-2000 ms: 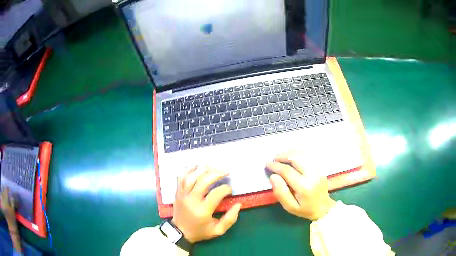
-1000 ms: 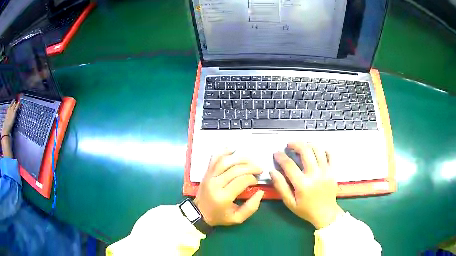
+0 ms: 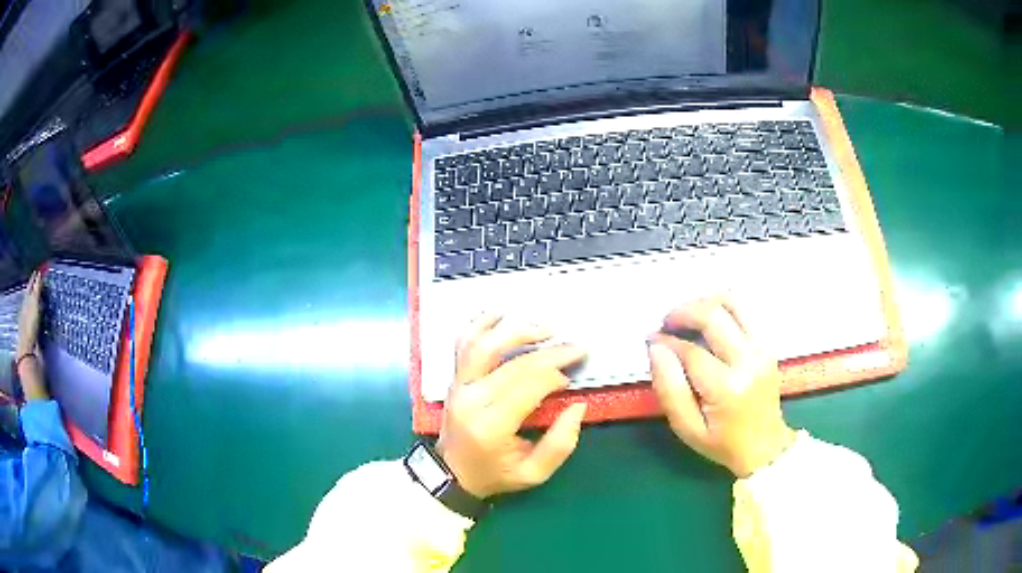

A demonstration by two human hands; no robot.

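Observation:
An open silver-grey laptop (image 3: 639, 190) with a dark keyboard lies on a red-orange tray (image 3: 880, 263) in front of me. Its screen (image 3: 583, 50) shows a pale window with small text and is cut off at the top. My left hand (image 3: 499, 409) rests at the front left edge of the palm rest, fingers spread and holding nothing. A black smartwatch (image 3: 429, 468) is on that wrist. My right hand (image 3: 723, 386) rests on the palm rest near the touchpad, fingers bent and apart, holding nothing. Glare hides the touchpad's outline.
The laptop's tray lies on a glossy green bench (image 3: 269, 414). At the left, another laptop (image 3: 84, 325) sits on a red-orange tray, with a blue cable (image 3: 137, 392) beside it. A person's blue sleeve (image 3: 47, 448) and hand reach there. A further red-edged tray (image 3: 112, 148) is at upper left.
The view has shifted and tilted slightly. My right hand has moved a little right along the palm rest, its fingers more bent. The screen content has changed from two seconds ago.

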